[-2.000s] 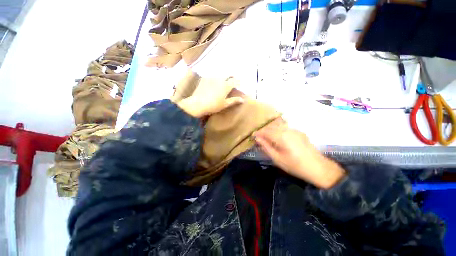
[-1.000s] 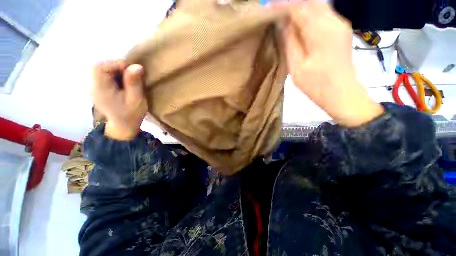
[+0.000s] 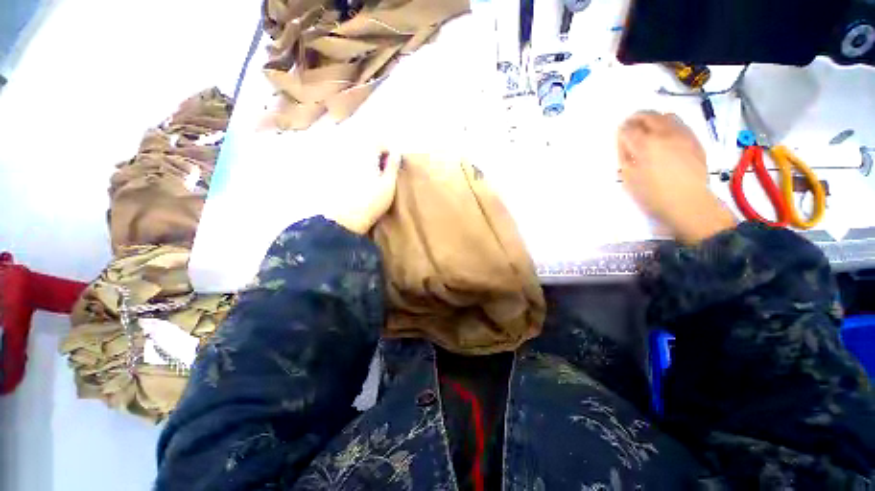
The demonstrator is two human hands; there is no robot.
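Observation:
The tan-brown garment piece [image 3: 461, 249] lies over the table's front edge and hangs towards my lap. My left hand [image 3: 369, 197] is at its upper left edge, fingers closed on the cloth; this hand is washed out by glare. My right hand [image 3: 664, 163] is away from the cloth, over the table to the right. It is blurred and its fingers are curled; whether it holds anything cannot be told. The machine's needle area [image 3: 518, 81] is beyond the cloth, with a grey-blue ribbed cylinder [image 3: 552, 94] beside it.
A pile of brown pieces [image 3: 345, 58] lies at the table's upper left. Tied brown bundles [image 3: 158, 206] sit left of the table. Red-handled scissors [image 3: 758, 187] and a yellow-orange handle [image 3: 804, 187] lie right of my right hand. A dark case [image 3: 720, 29] overhangs at upper right.
The garment piece was lifted and held up between both hands; now it is lowered onto the table's front edge. My right hand has let go of it and moved right.

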